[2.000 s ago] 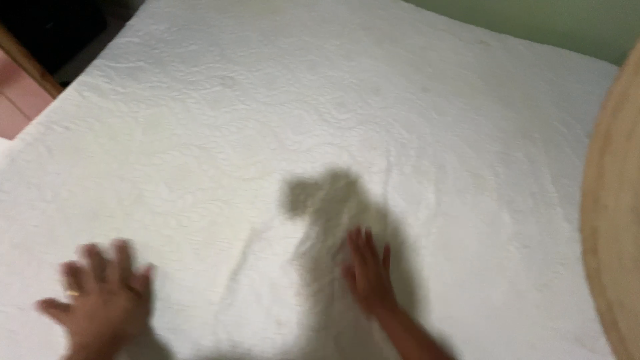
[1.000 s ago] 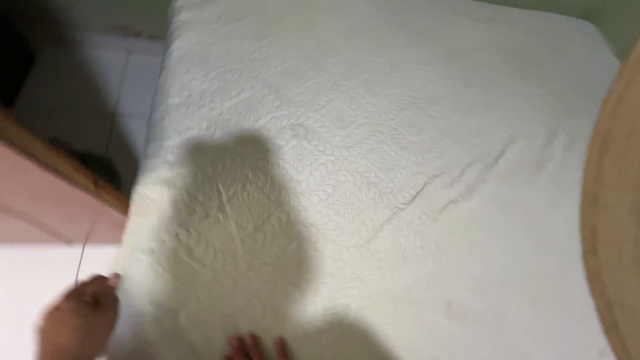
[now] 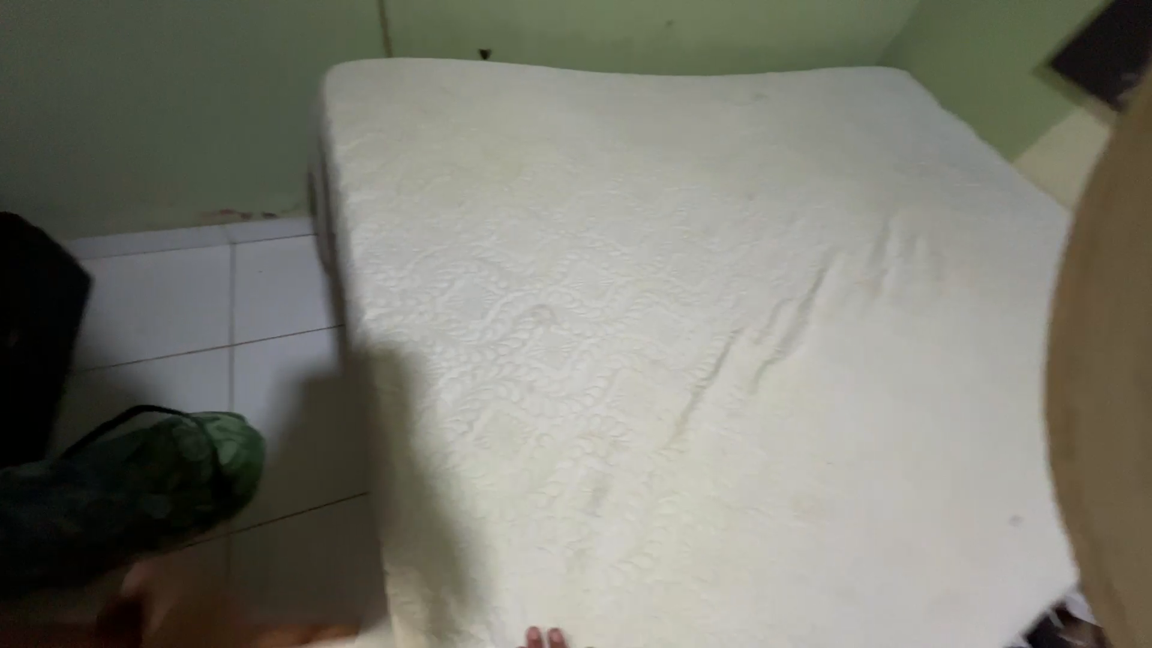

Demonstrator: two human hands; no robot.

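A white quilted mattress (image 3: pixel 630 315) with an embossed leafy pattern fills the middle of the head view, with creases running diagonally at its right centre. Only two fingertips of my right hand (image 3: pixel 544 638) show at the bottom edge, over the mattress; the rest of that hand is out of frame. My left hand (image 3: pixel 180 603) is a blur at the lower left, beside the mattress and over the tiled floor; its grip is not clear.
White floor tiles (image 3: pixel 153 306) run along the mattress's left side. A green patterned bag (image 3: pixel 171 468) with a dark strap lies there, near a black object (image 3: pixel 36 324). Green walls (image 3: pixel 180 108) stand behind. A tan curved edge (image 3: pixel 1098 360) blocks the far right.
The view has shifted to show the mattress's far end and more floor. My left hand, over the mattress two seconds ago, was at its left edge one second ago and is now over the floor side.
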